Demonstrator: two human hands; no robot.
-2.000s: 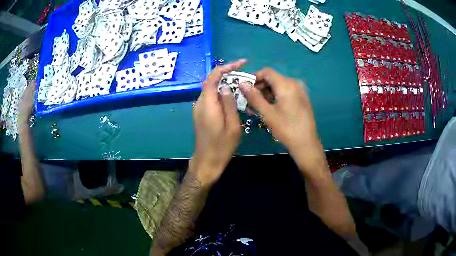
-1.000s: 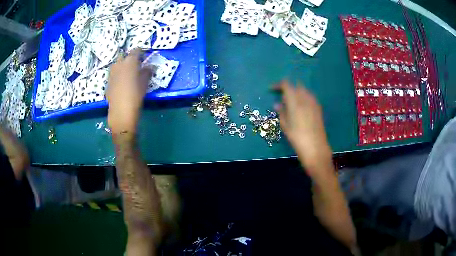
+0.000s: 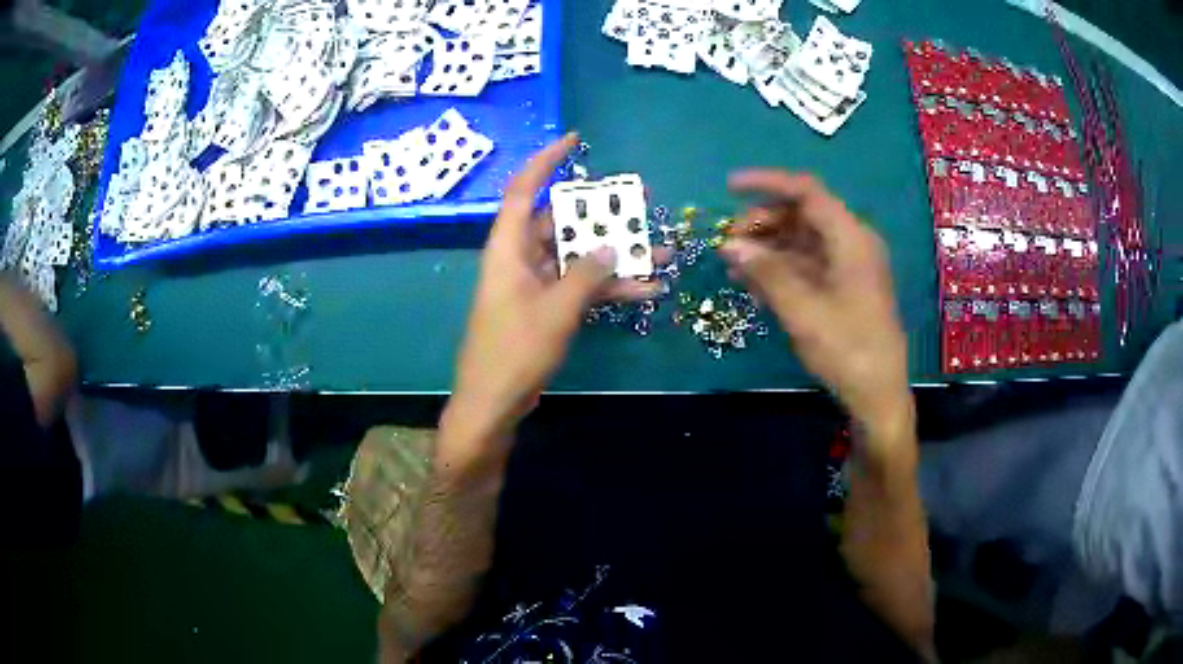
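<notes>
My left hand (image 3: 525, 305) holds a small white plate (image 3: 601, 218) with rows of dark round holes, its face turned up, above the green table. My right hand (image 3: 830, 292) is just right of it with thumb and fingertips near each other; blur hides whether a small part is between them. Small gold and silver metal fittings (image 3: 717, 320) lie in loose piles between and beneath the hands. The blue tray (image 3: 389, 214) at upper left holds many similar white plates.
More white plates (image 3: 828, 71) lie at the top centre. Red panels (image 3: 1012, 208) and thin red strips (image 3: 1118, 195) lie at right. Clear scraps (image 3: 282, 296) lie left of centre. White plates (image 3: 46, 195) and another person's arm (image 3: 36, 340) are at far left.
My left hand has moved from the tray to the centre and now holds a white plate. My right hand has shifted slightly right, its fingers more bent.
</notes>
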